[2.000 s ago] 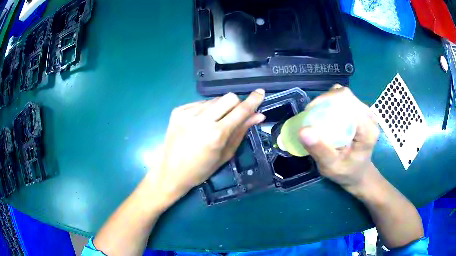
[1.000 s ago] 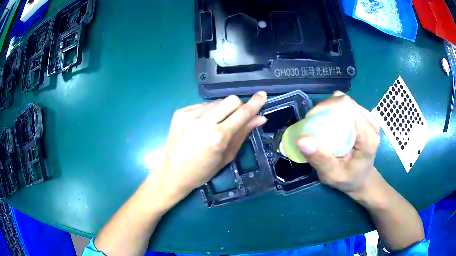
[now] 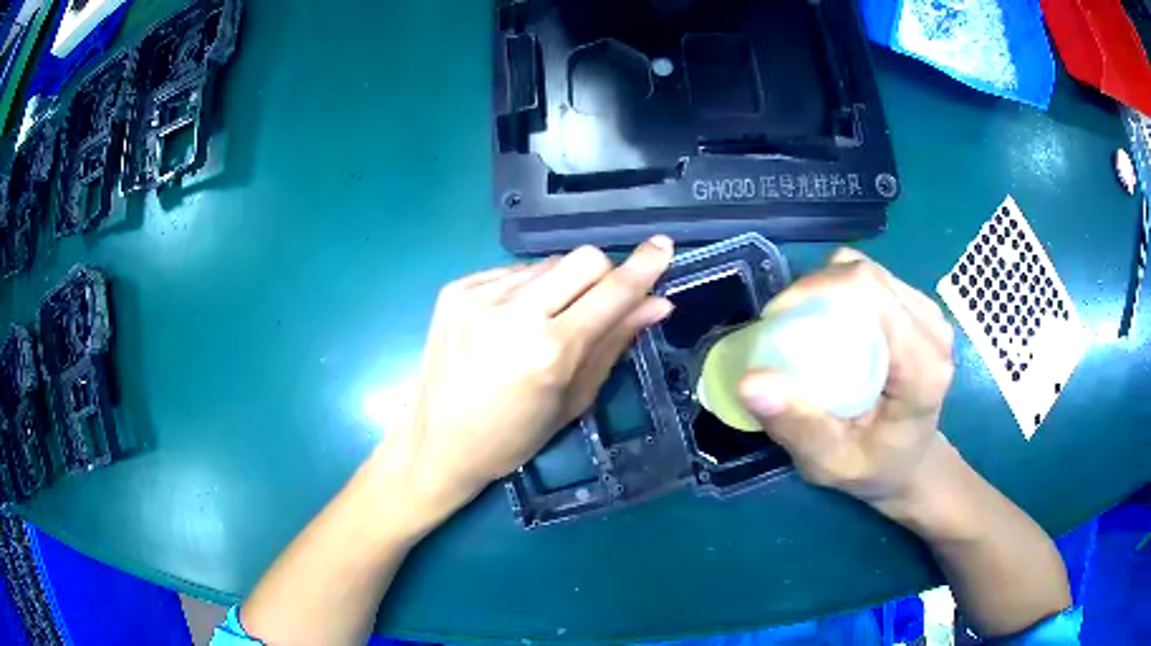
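Observation:
A black plastic housing (image 3: 650,467) lies tilted on the green bench, its windowed end at the lower left. My left hand (image 3: 511,360) lies over its left part, with fingertips gripping its upper edge. My right hand (image 3: 865,391) holds a translucent squeeze bottle (image 3: 808,360) with pale yellow-green liquid. The bottle is tilted, its nozzle end pointing left and down over the middle of the housing's recess. The bottle and my fingers hide part of the recess. I cannot tell whether the nozzle touches the housing.
The black press fixture (image 3: 707,215) stands just beyond the housing. A pale card with black dots (image 3: 1012,303) lies at the right. Several black housings (image 3: 171,114) are at the left. A blue tray (image 3: 1029,78) with white contents and a red bin (image 3: 1101,51) are at the upper right.
The bottle and my right hand have shifted slightly, the bottle's nozzle end moving left and down over the recess. My left hand stays on the housing.

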